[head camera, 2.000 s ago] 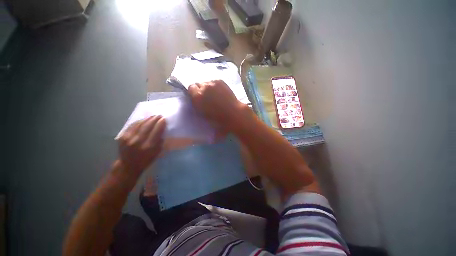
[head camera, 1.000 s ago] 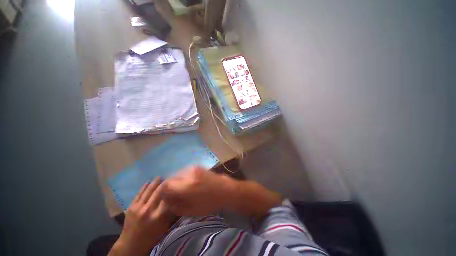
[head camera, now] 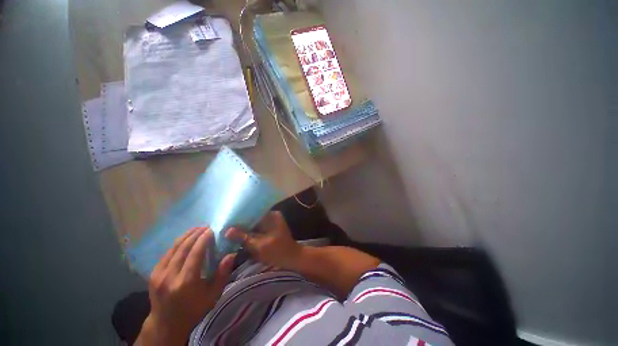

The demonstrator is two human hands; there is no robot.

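A light blue sheet (head camera: 196, 196) with punched holes along its short edges lies over the desk's front edge, its near side bent up in my hands. My left hand (head camera: 186, 277) holds the sheet's near edge, fingers on top. My right hand (head camera: 268, 240) pinches the near edge just to the right, close to my shirt. The sheet bulges between the hands and catches the light.
A clipboard pad (head camera: 186, 88) lies behind, over white hole-edged sheets (head camera: 107, 128). A smartphone (head camera: 322, 70) with a lit screen lies on the form stack (head camera: 278, 61) by the wall. A thin white cable (head camera: 291, 149) runs beside the stack.
The white-lilac sheet is no longer in my hands. Both hands came down to the blue sheet, which is now bent up at its near side. The view has shifted toward the desk's front.
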